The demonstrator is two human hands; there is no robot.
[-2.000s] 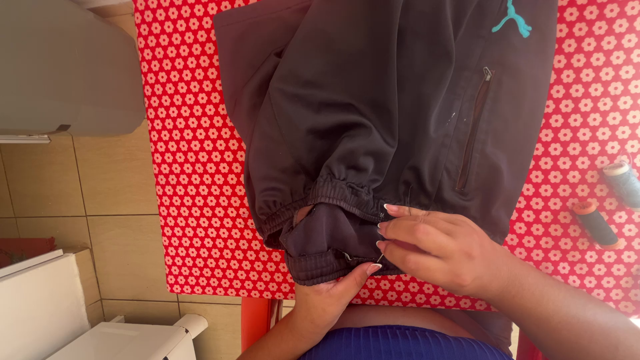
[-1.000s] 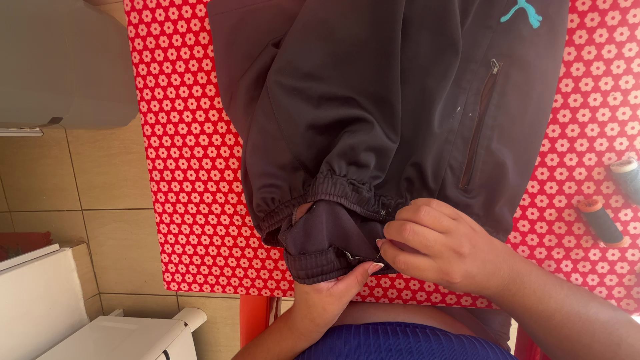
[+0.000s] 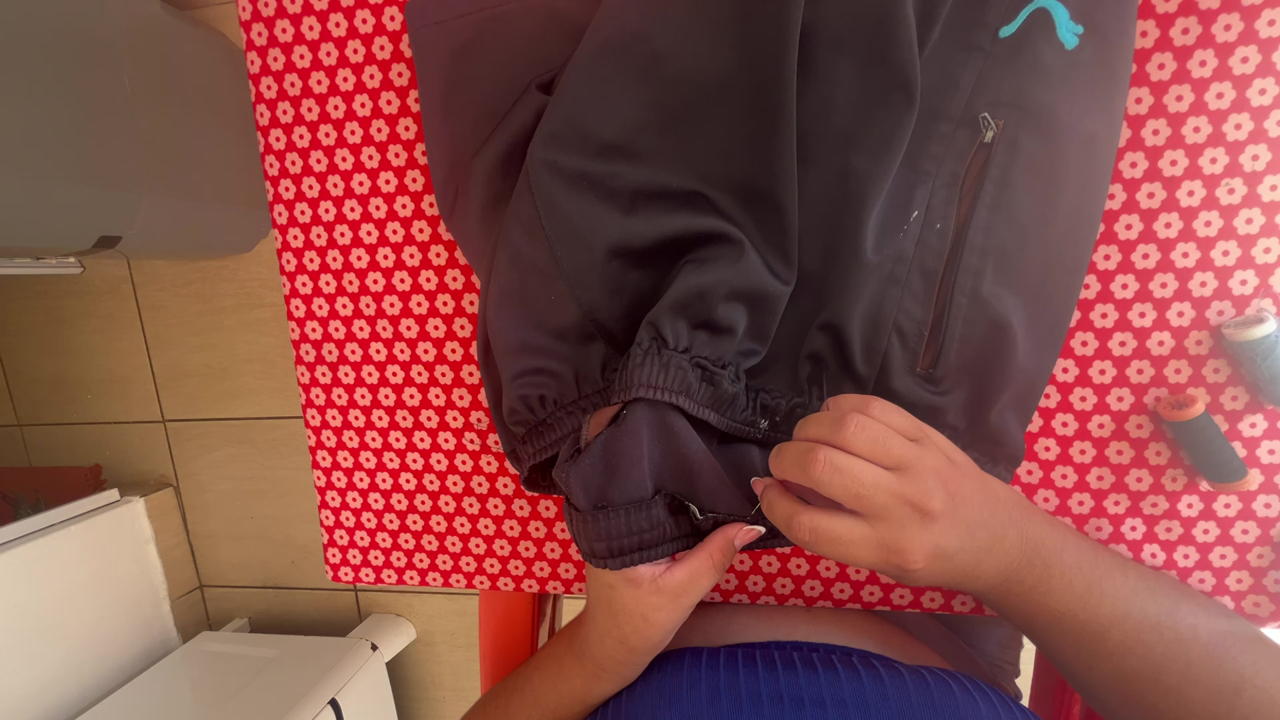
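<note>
A dark jacket (image 3: 680, 180) with a zipped pocket and a turquoise logo lies over the table. Its elasticated waistband (image 3: 625, 530) is folded open near the table's front edge, with a frayed gap showing a light thread. My left hand (image 3: 660, 590) holds this band from below, thumb on top beside the gap. Just right of that thumb, my right hand (image 3: 870, 490) has its fingers pinched together at the fabric, with a thin needle-like glint at the fingertips. What lies inside its fingers is mostly hidden.
A red flowered tablecloth (image 3: 380, 400) covers the table. At the right lie a dark thread spool (image 3: 1205, 443) with orange ends and a greyish spool (image 3: 1255, 350). White furniture (image 3: 240, 680) stands lower left, a grey object (image 3: 120, 130) upper left.
My right hand's fingers have curled in closer together over the band. My left hand keeps its hold on the band.
</note>
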